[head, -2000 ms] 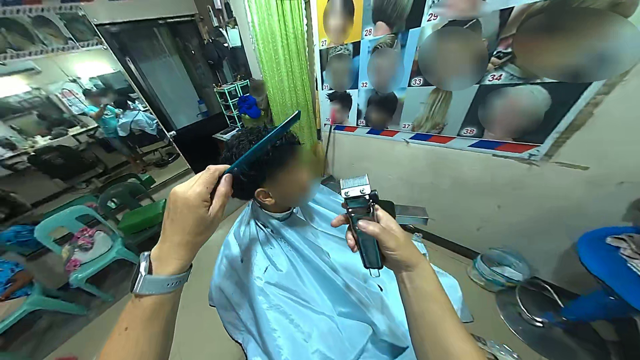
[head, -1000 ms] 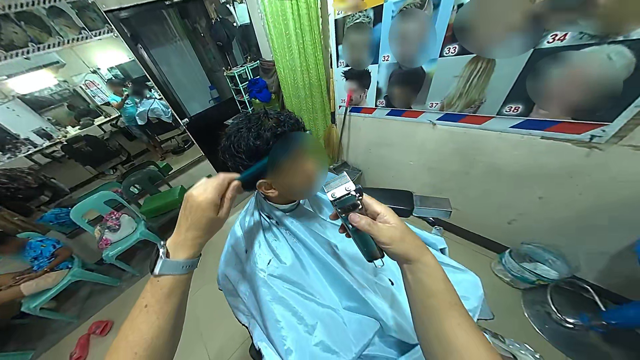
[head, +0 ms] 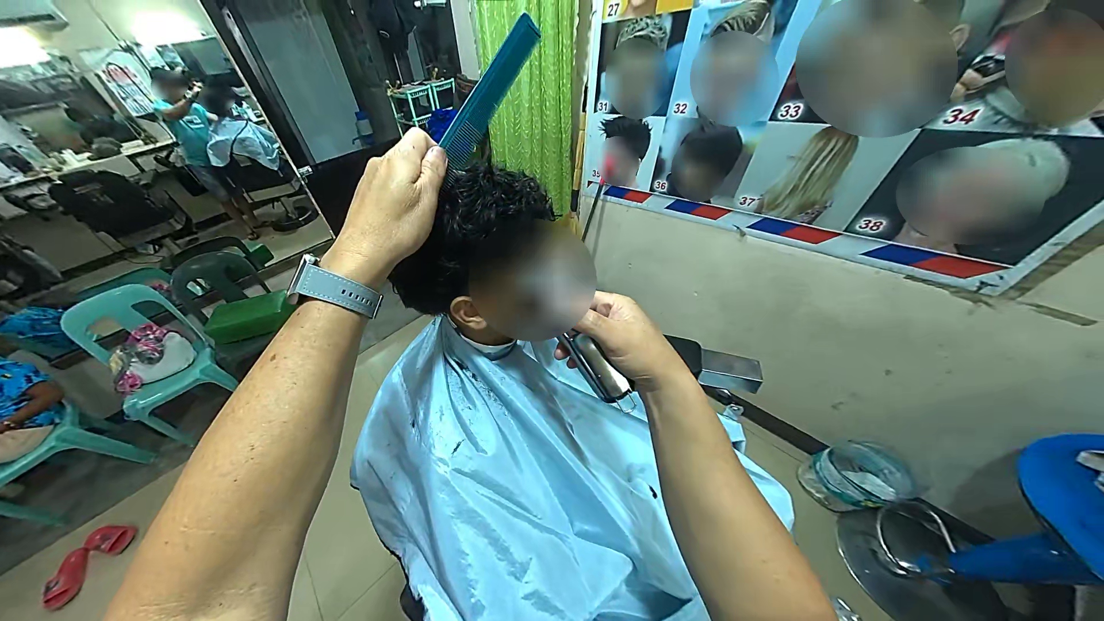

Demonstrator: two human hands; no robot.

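Observation:
A person with dark curly hair sits draped in a light blue barber cape. My left hand, with a watch on its wrist, grips a blue-green comb at the person's hair. The comb points up and to the right, above the head. My right hand is closed around a hair clipper in front of the cape, below the blurred face. The clipper's blade end is hidden by the blurred area, so whether it touches the person cannot be told.
Green plastic chairs stand at the left, near red slippers on the floor. A chair's armrest sticks out beyond the cape. At the right are a clear bin, a blue stool and a wall poster.
My left hand has raised the comb from beside the person's ear to above the hair, where it points upward. My right hand's clipper now has its blade end out of sight.

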